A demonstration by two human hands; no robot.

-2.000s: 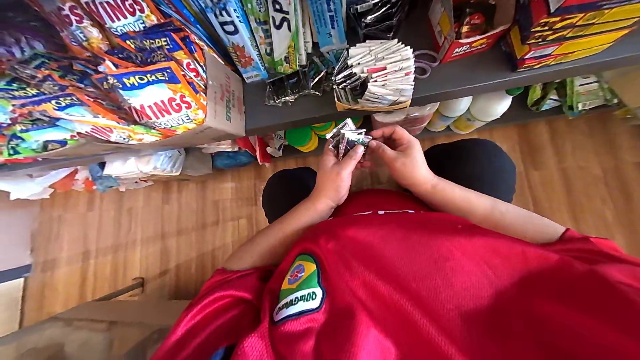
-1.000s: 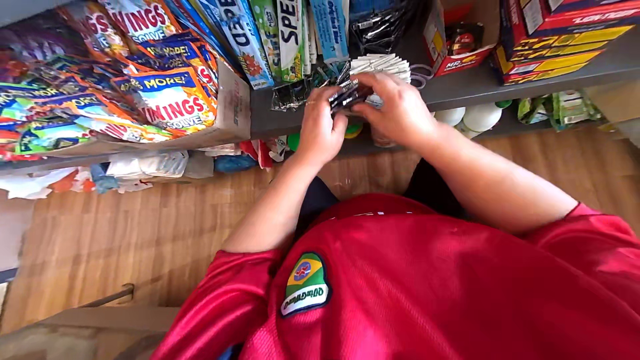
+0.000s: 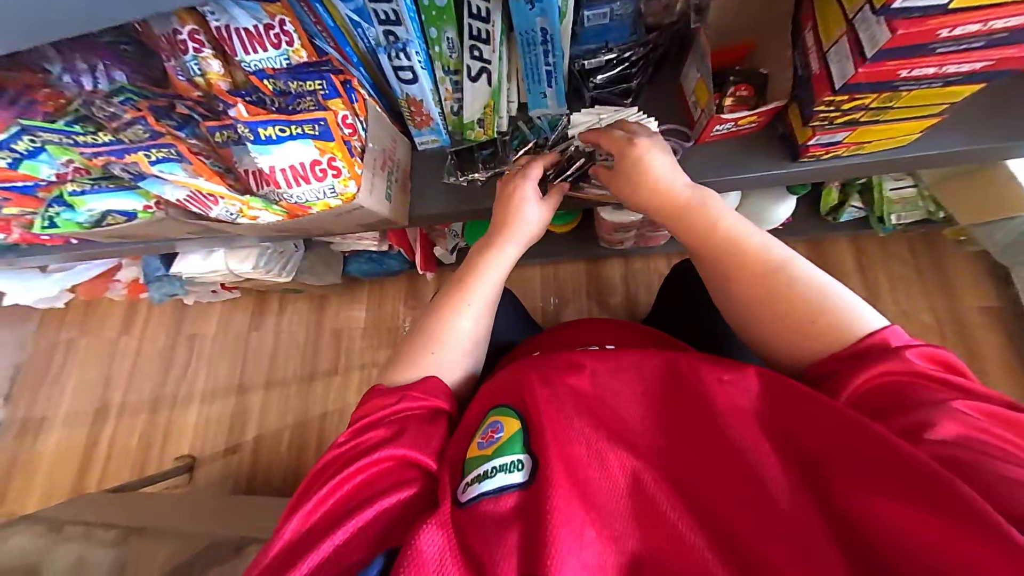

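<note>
At the front edge of the grey shelf, my left hand (image 3: 524, 200) has its fingertips on a bunch of small dark, shiny packets (image 3: 566, 164). My right hand (image 3: 640, 164) reaches in from the other side, its fingers bent over the same packets and against a stack of thin white packets (image 3: 612, 118). Clear plastic wrap with dark contents (image 3: 476, 160) lies just left of my left hand. Behind stand toothpaste boxes (image 3: 480, 72). How firmly the right fingers grip is partly hidden by that hand.
A carton (image 3: 384, 180) of detergent pouches (image 3: 288, 160) stands at left on the shelf (image 3: 720, 164). On the right are an open red box (image 3: 740, 124) and stacked red and yellow boxes (image 3: 872, 112). Plastic jars (image 3: 628, 228) and bags sit on the level below.
Both hands have moved from in front of the shelf, where they held small packets, onto the shelf beside the white stack. The view has shifted slightly.
</note>
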